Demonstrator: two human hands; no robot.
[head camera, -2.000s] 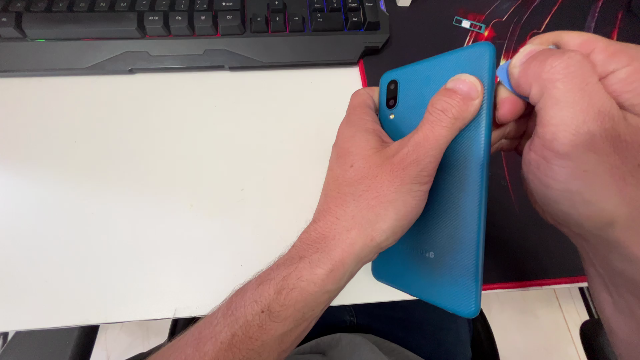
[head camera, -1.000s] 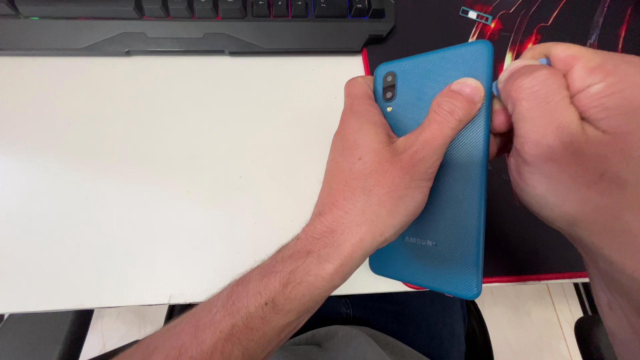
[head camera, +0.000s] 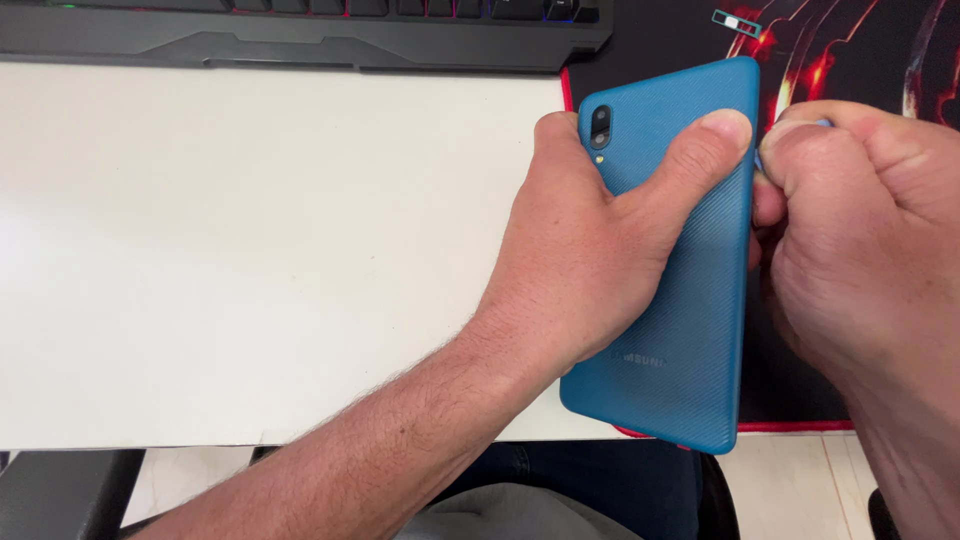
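A blue Samsung smartphone (head camera: 690, 300) is held back side up above the desk's front edge, its twin rear cameras at the upper left. My left hand (head camera: 600, 225) grips it across the back, the thumb pressed near the upper right edge. Against the phone's right edge, my right hand (head camera: 855, 195) pinches a small blue tool (head camera: 824, 122), mostly hidden by the thumb and finger; its tip cannot be seen. Beyond the phone's top, a small SIM card tray (head camera: 736, 23) with a white piece in it lies on the mouse pad.
A black backlit keyboard (head camera: 315, 37) lies along the back of the white desk (head camera: 262, 247). Under and beside the hands is a black mouse pad (head camera: 802, 397) with a red edge and a fiery print. A black chair part (head camera: 67, 487) shows at the lower left.
The blue tool shows less than two seconds ago, as the right thumb and finger now cover most of it. The left hand keeps its grip on the phone.
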